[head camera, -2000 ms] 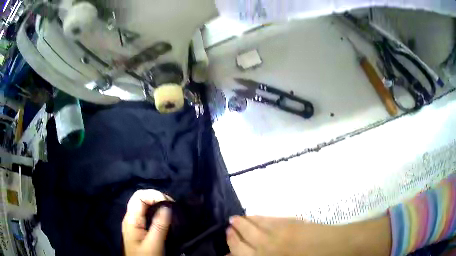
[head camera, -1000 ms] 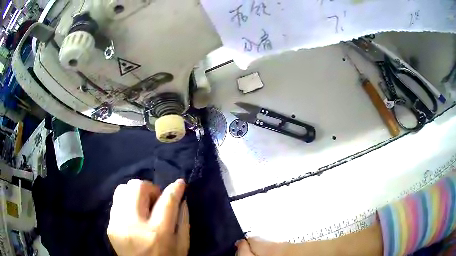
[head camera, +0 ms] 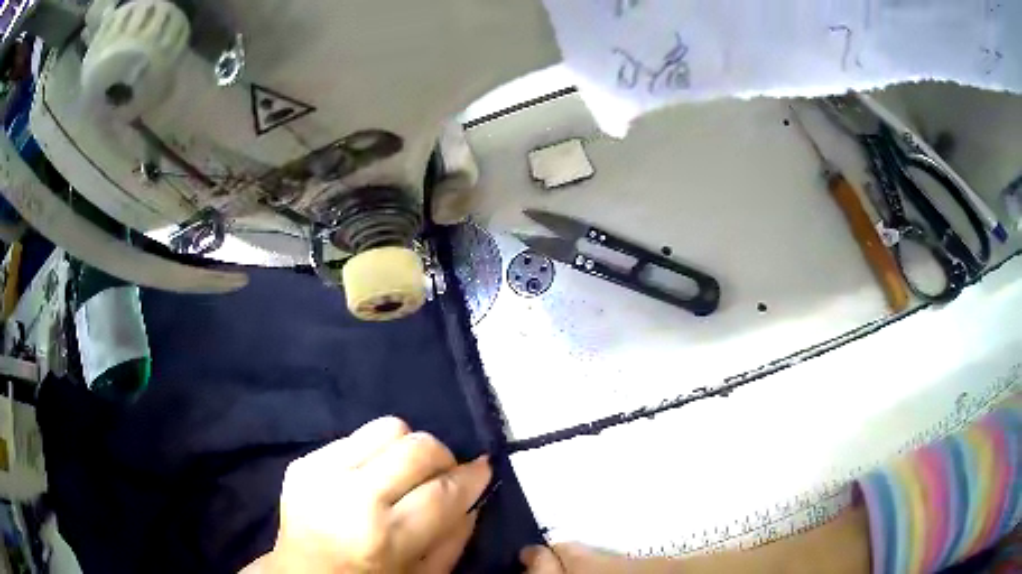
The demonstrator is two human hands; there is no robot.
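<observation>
The dark navy garment [head camera: 269, 370] lies left of and under the needle area of the off-white sewing machine head [head camera: 336, 67]. Its folded seam edge [head camera: 468, 359] runs straight down from the presser foot area, which the cream knob [head camera: 384, 283] partly hides. My left hand [head camera: 375, 499] pinches the cloth at this edge between thumb and fingers. My right hand [head camera: 549, 558], cut off by the bottom edge, holds the garment's lower right edge at the fingertips.
Black thread snips [head camera: 628, 264] and a round metal bobbin [head camera: 530, 271] lie right of the needle. A white chip [head camera: 560, 164], a wooden-handled tool [head camera: 869, 241] and scissors [head camera: 936, 213] lie behind. A handwritten note [head camera: 762, 51] hangs at the top. A green tube [head camera: 114, 336] stands left.
My left hand has moved right onto the seam edge, which now lies straighter toward the foot. My right hand stays at the cloth's corner. The view has shifted slightly.
</observation>
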